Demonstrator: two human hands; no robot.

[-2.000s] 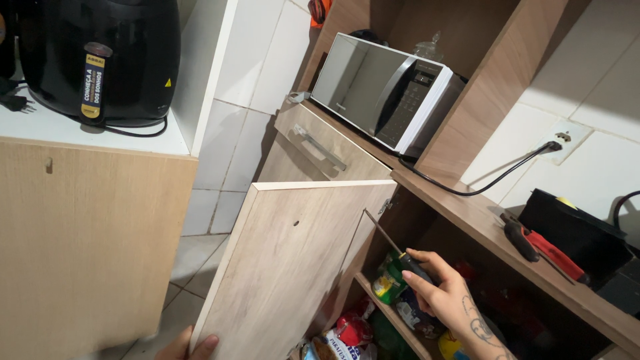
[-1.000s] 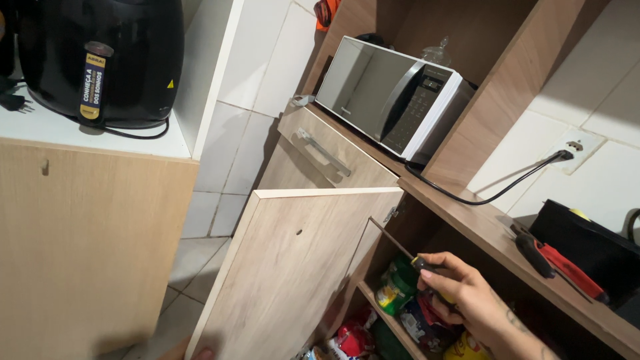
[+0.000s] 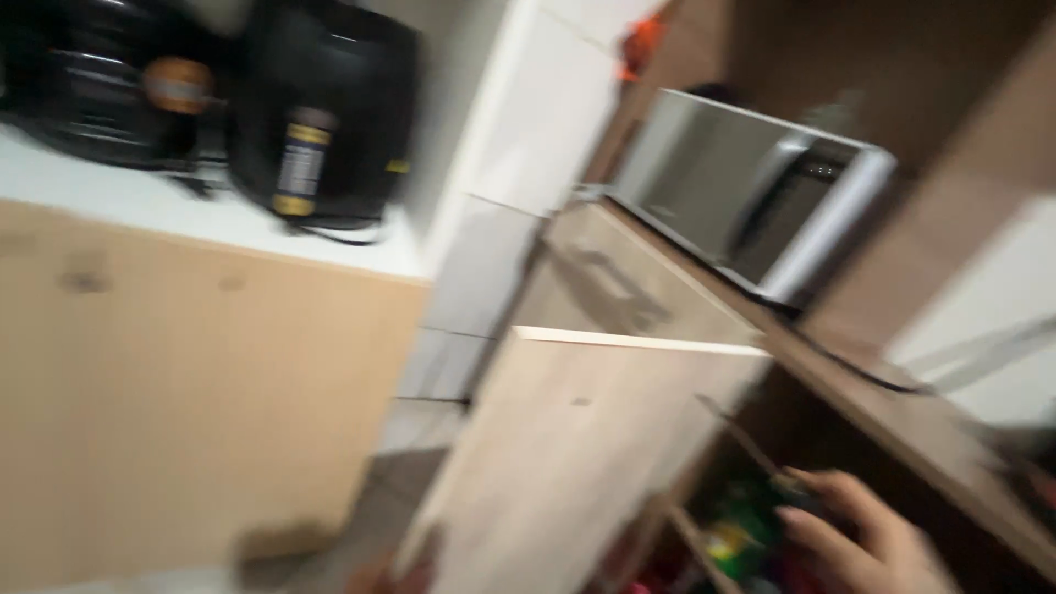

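Note:
The view is blurred. My right hand point(image 3: 858, 528), at the lower right, holds a screwdriver point(image 3: 755, 445) by its dark handle. The thin shaft points up and left, and its tip lies over the right part of a light wood cabinet door point(image 3: 569, 462), near the hinge side. Whether the tip touches the door cannot be told. At the bottom edge, my left hand point(image 3: 396, 573) grips the door's left edge, only partly in view. The door stands open in front of the cabinet, below a drawer front point(image 3: 610, 280) with a metal handle.
A microwave point(image 3: 734, 198) stands on the brown cabinet top point(image 3: 874, 412), its cable running right. Colourful packages point(image 3: 734, 536) sit inside the cabinet. At left, a black appliance point(image 3: 330, 107) rests on a white shelf point(image 3: 404, 239) above a light wood panel point(image 3: 198, 396).
The view has shifted left, bringing more of the left shelf into sight. My right hand still holds the screwdriver near the door's hinge side.

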